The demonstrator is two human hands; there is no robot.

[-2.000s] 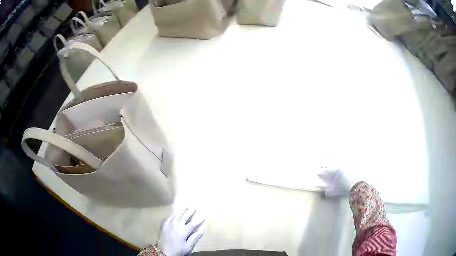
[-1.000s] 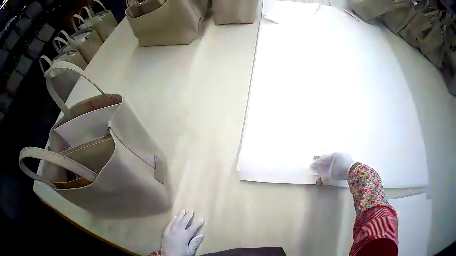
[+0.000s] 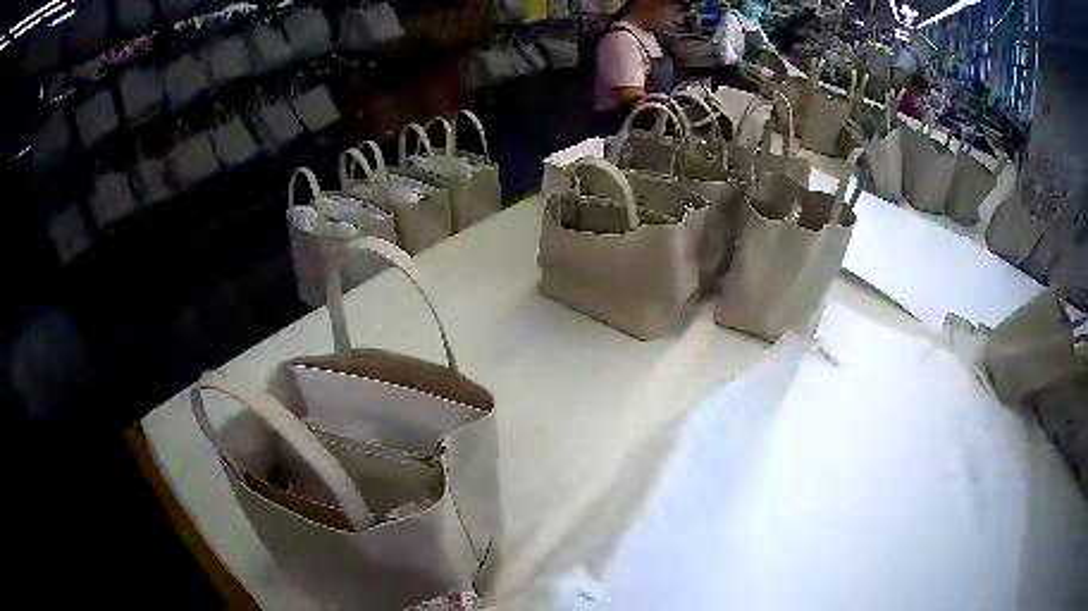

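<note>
A beige tote bag (image 3: 352, 555) stands upright and open on the left of the white table, both handles up, with a divider pocket and a pale panel inside. Large white paper (image 3: 895, 477) spreads over the right; its left part looks raised and blurred. A bit of floral sleeve (image 3: 444, 602) shows at the bottom edge, by the bag's base. A blurred white patch (image 3: 581, 590) right of it may be my gloved left hand; its fingers cannot be made out. My right hand is not in view.
More beige totes (image 3: 626, 269) stand at the table's middle back. A row of paper-stuffed totes (image 3: 340, 239) stands beyond the left edge. Flat beige bags (image 3: 1032, 346) lie at the right. A person (image 3: 623, 60) is behind the table; hanging bags line the back left.
The view has tilted up, showing the room behind. The paper's near left edge, flat before, now looks lifted and blurred. My right hand has left the picture; my left is mostly cut off.
</note>
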